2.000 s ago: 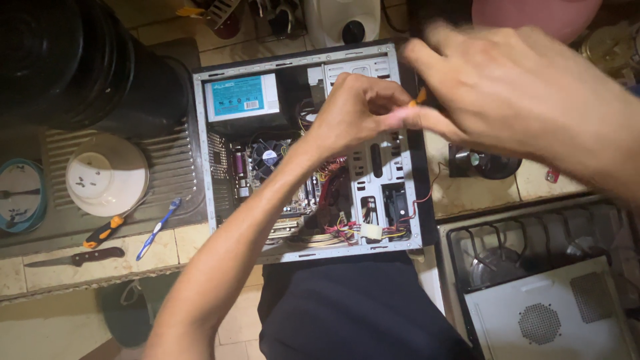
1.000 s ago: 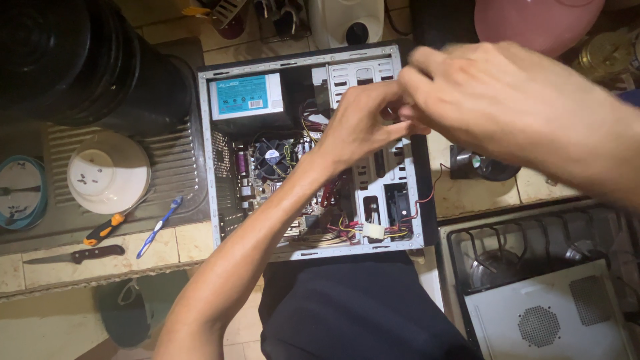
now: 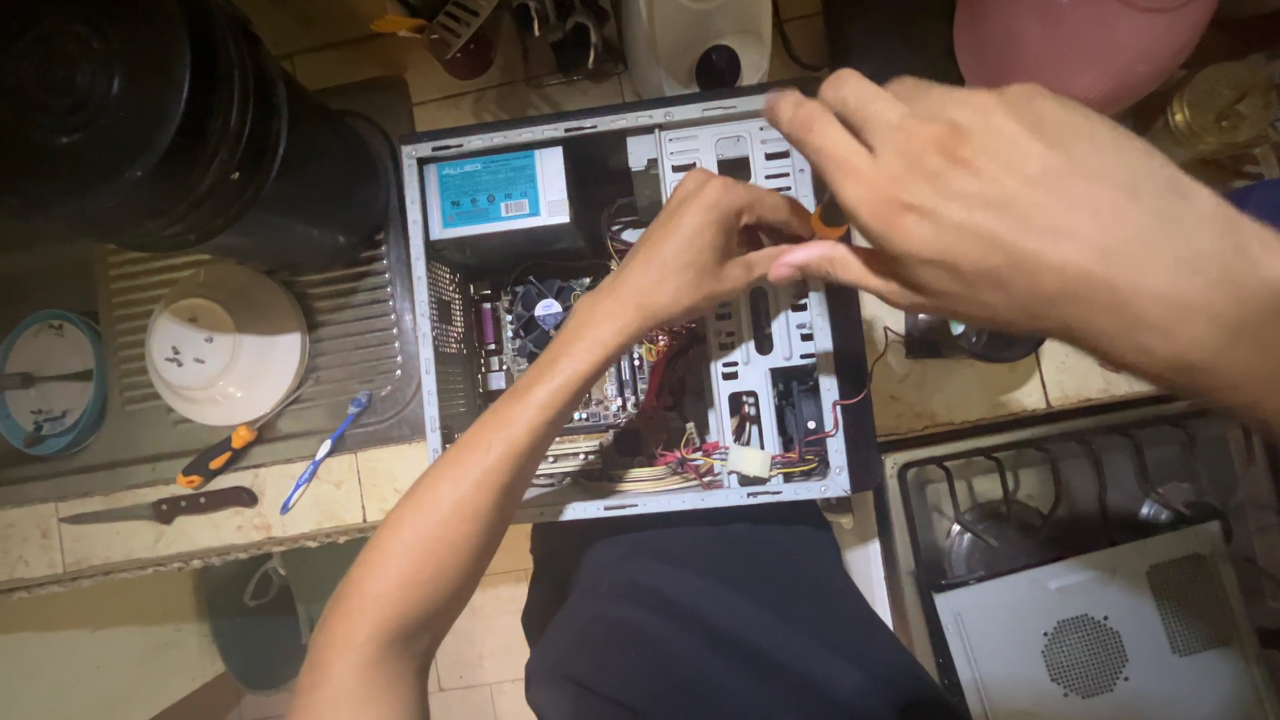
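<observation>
An opened desktop computer case (image 3: 425,330) lies on its side, showing a power supply (image 3: 497,190), a CPU fan (image 3: 547,313), bundled cables and a perforated metal drive cage (image 3: 740,350). Above the drive cage my left hand (image 3: 715,235) has its fingers bent round a small tool with an orange-and-black handle (image 3: 829,222), of which only a piece shows. My right hand (image 3: 930,190) is at the case's right edge, its thumb beside the left fingertips and its index finger raised; whether it also grips the tool cannot be told. The tool's tip is hidden.
Left of the case, a white bowl (image 3: 225,345) rests on the ribbed drainboard, near an orange-and-black screwdriver (image 3: 217,456), a knife (image 3: 160,506) and a toothbrush (image 3: 326,452). A metal side panel (image 3: 1090,625) covers part of the gas stove (image 3: 1000,490) at right. A black bucket (image 3: 200,130) stands upper left.
My right hand's fingers have shifted about the tool's handle, which shows between the hands two seconds ago and now. My left hand stays over the drive cage.
</observation>
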